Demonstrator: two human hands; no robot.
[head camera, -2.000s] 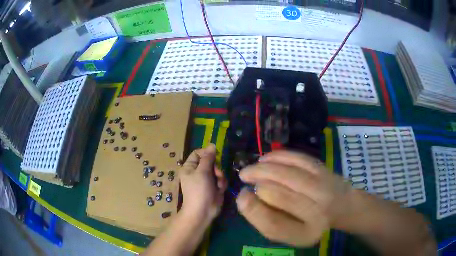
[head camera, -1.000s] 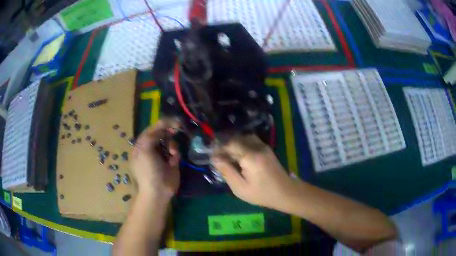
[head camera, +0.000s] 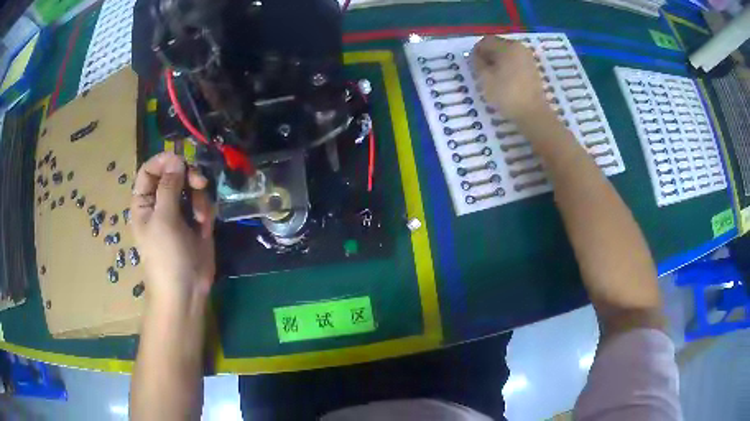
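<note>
The black test fixture (head camera: 247, 99) stands left of centre, cut off by the top edge. The round silver and brass-coloured nest (head camera: 285, 220) is at its front, by the clear acrylic plate (head camera: 294, 174). My left hand (head camera: 174, 210) is at the fixture's left side, fingers curled together; whether they hold anything is hidden. My right hand (head camera: 506, 78) is over the upper part of the white tray (head camera: 448, 177), fingertips down among its rows of dumbbell-like parts. Whether it pinches a part cannot be told.
A brown cardboard sheet (head camera: 74, 304) with scattered small components (head camera: 113, 275) lies left. Another white tray (head camera: 670, 196) lies far right. A green sign (head camera: 325, 321) is in front of the fixture. A red wire (head camera: 370, 156) runs at the fixture's right. Blue stools (head camera: 715, 296) stand below right.
The view has shifted right and down. My right hand has moved from the fixture's front to the white tray. My left hand remains at the fixture's left side. The red clamp handle has left the picture.
</note>
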